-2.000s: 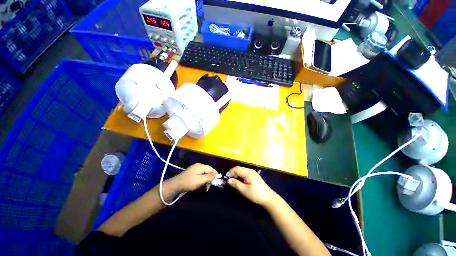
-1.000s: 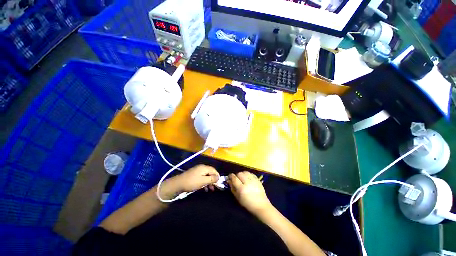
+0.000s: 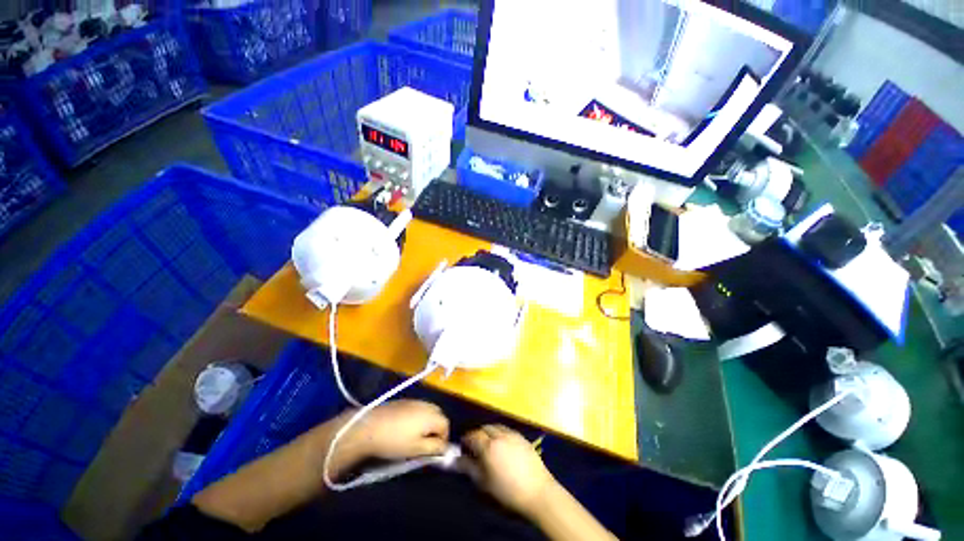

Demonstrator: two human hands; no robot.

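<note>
Two white dome cameras stand on the orange tabletop (image 3: 571, 370): one at the left (image 3: 347, 256) and one nearer the middle (image 3: 467, 315). A white pigtail cable (image 3: 336, 439) runs from the middle camera down to my hands below the table's front edge. My left hand (image 3: 407, 433) is closed around the cable's end. My right hand (image 3: 507, 465) meets it there, fingers curled on the small white cable connectors (image 3: 452, 456). The fingers partly hide the connectors.
A monitor (image 3: 634, 79) shows live video. A keyboard (image 3: 513, 224), white power supply (image 3: 407, 137) and mouse (image 3: 657, 359) lie around the tabletop. Blue crates (image 3: 127, 275) stand at left. More cameras (image 3: 861, 407) with cables are on the green bench at right.
The view has tilted up, showing more monitor. The middle camera has turned and shifted right from its place two seconds ago. My hands stay together at the connectors.
</note>
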